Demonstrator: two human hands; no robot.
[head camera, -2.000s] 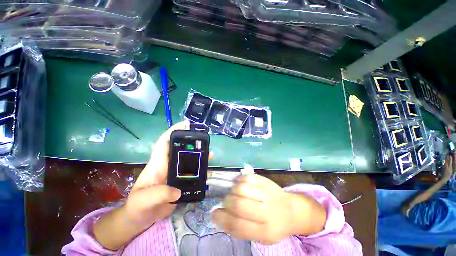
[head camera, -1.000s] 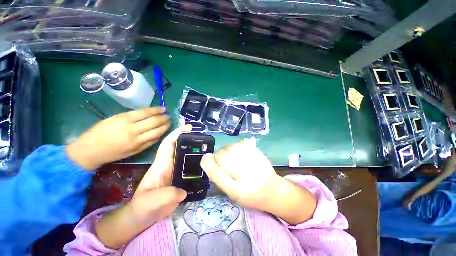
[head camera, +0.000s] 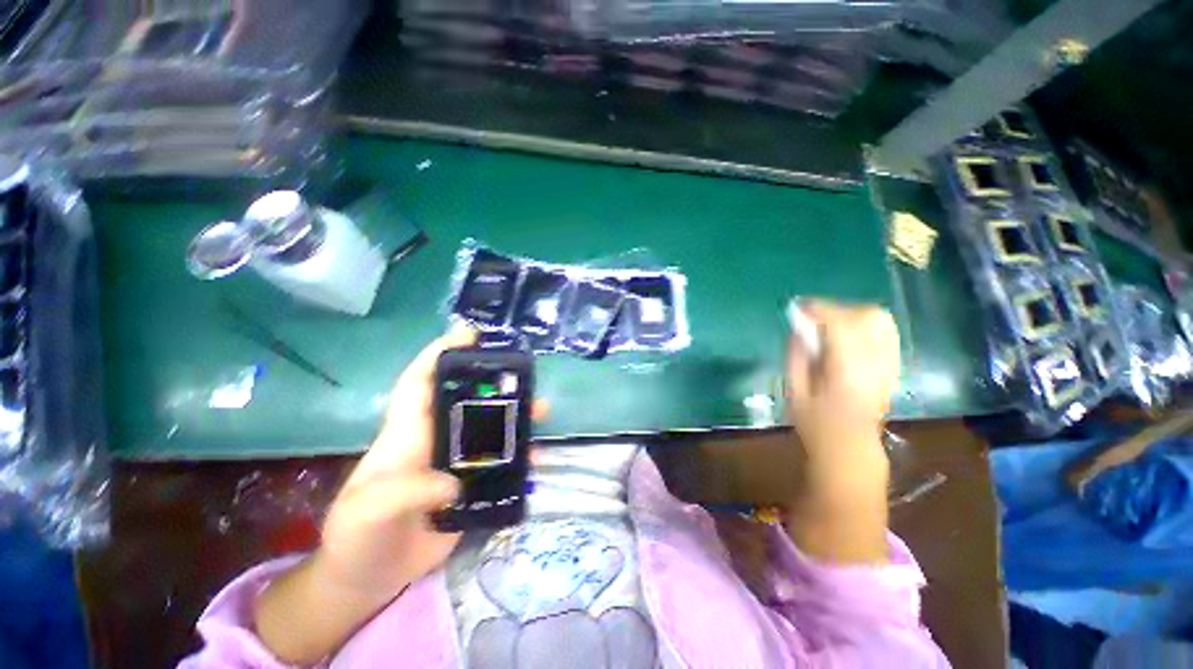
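My left hand (head camera: 380, 503) holds a black device front housing (head camera: 484, 484) upright above my lap, its square window outlined in white and a green spot above it. My right hand (head camera: 844, 373) is raised over the front right of the bench, blurred, with its fingers closed around something small and white (head camera: 803, 327), perhaps a wiping cloth. A short clear blister tray (head camera: 675, 342) with several dark parts lies at the bench centre, beyond the housing.
A white pump bottle (head camera: 343, 272) stands behind dark tweezers (head camera: 281, 346) at left. A bagged tray (head camera: 59, 379) is at far left. A long tray of framed square parts (head camera: 1007, 281) lies right, near a yellowish pad (head camera: 912, 241). Another person's arm (head camera: 1132, 451) shows at far right.
My right hand has moved from the housing to the right over the bench. Another person's blue-sleeved arm has left the left side, and the blue marker pen is gone from beside the bottle.
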